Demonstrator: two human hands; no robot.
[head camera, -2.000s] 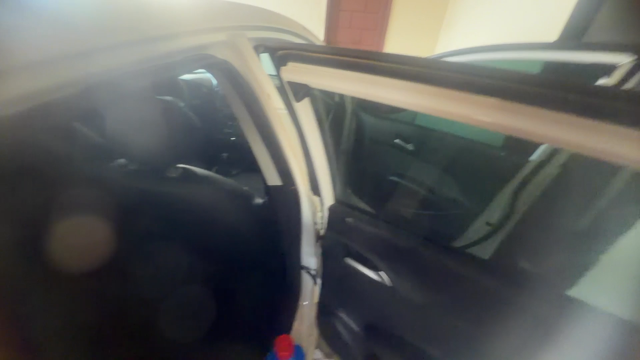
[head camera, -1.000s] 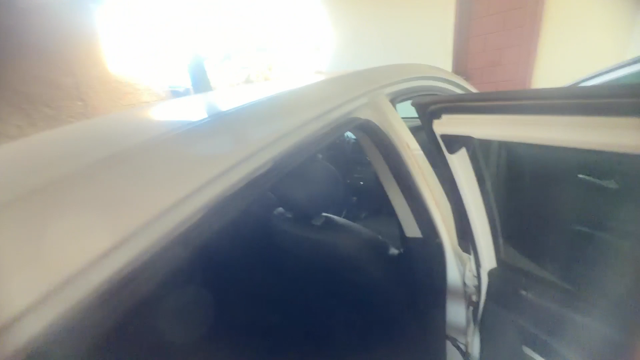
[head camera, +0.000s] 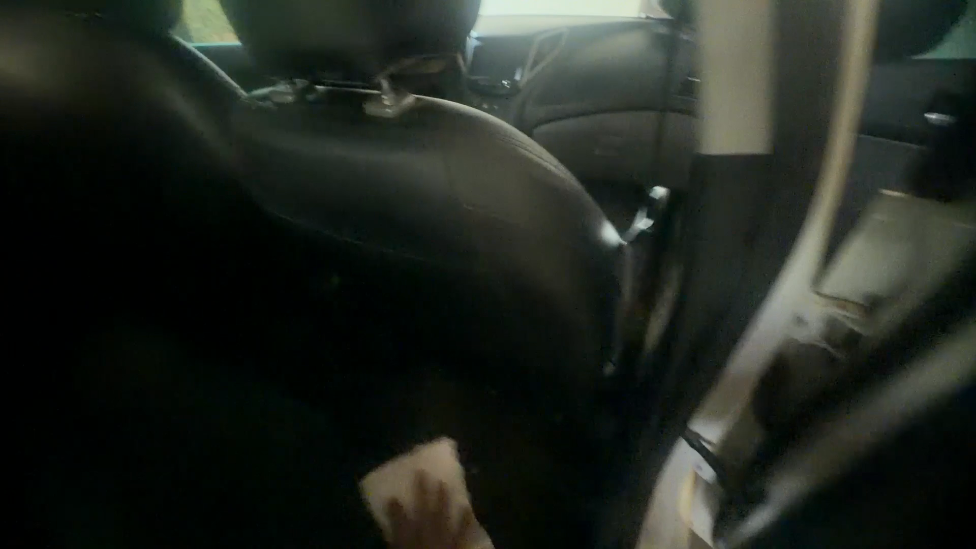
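One hand shows at the bottom, blurred; it looks like my right hand (head camera: 427, 522). Its fingers lie over a pale cloth (head camera: 415, 465), whose upper part sticks out beyond the fingertips. Hand and cloth are low in front of the dark back of a car's front seat (head camera: 457, 198); the frame does not settle whether the cloth touches it. Above the seat back stands the headrest (head camera: 351, 34) on its posts. My left hand is out of view.
Right of the seat rises the door pillar (head camera: 732, 229), with a metal seat belt part (head camera: 652, 207) beside it. The pale door sill frame (head camera: 755, 343) runs down the right, next to an open door. A dashboard (head camera: 602, 76) lies ahead.
The view has moved from outside over the car's roof and open doors to inside, behind the front seat. My hand with the cloth has come into view.
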